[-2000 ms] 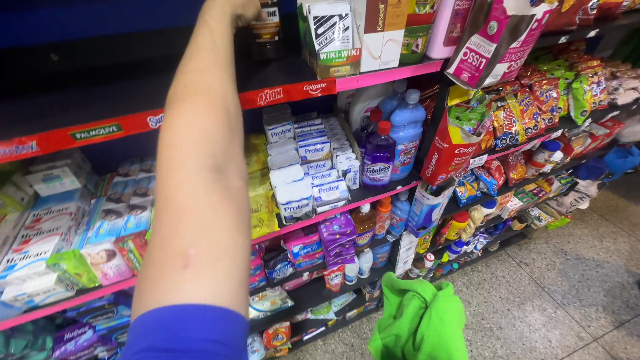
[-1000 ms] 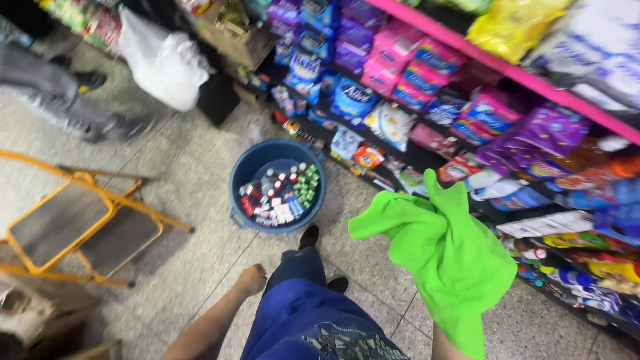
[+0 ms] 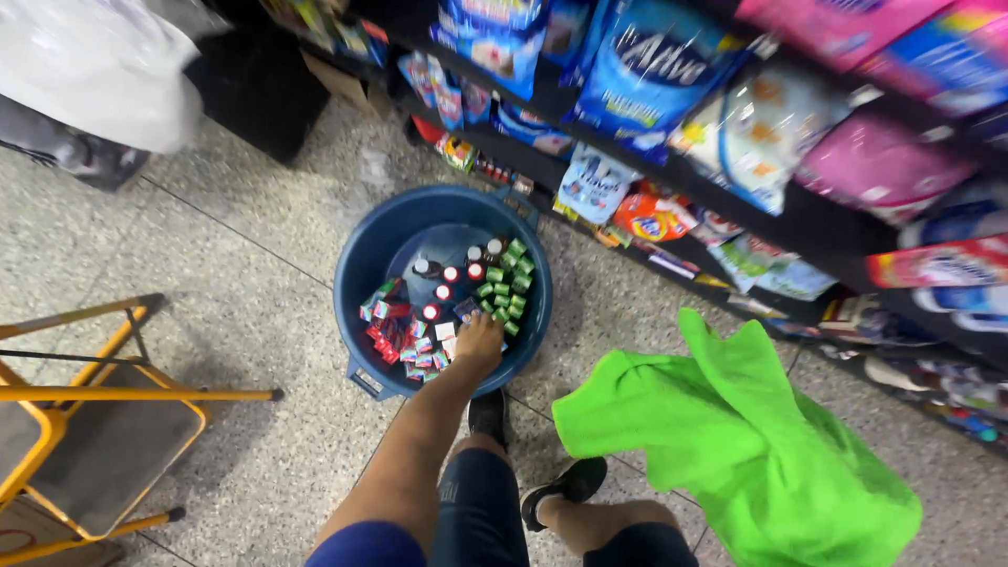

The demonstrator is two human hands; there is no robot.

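My left hand [image 3: 479, 345] reaches down into a round blue plastic tub [image 3: 346, 291] on the floor, at small packages near the tub's front right side; its fingertips are too small to tell whether they grip one. Around it lie small green packages [image 3: 504, 290], small red packages [image 3: 384, 339], white boxes [image 3: 445, 331] and bottles with red or white caps [image 3: 450, 274]. A bright green cloth [image 3: 740, 425] hangs at the right, covering my right hand, which is not visible.
Shelves [image 3: 709, 181] with bagged goods run diagonally along the upper right. A yellow-framed step stool [image 3: 118, 441] stands at the left. A white plastic bag [image 3: 87, 63] and a person's shoe [image 3: 102, 161] are at the upper left. My own feet are just below the tub.
My left hand was up at a shelf two seconds ago, then low beside my body, and is now inside the tub. The view has swung down from the shelves to the floor.
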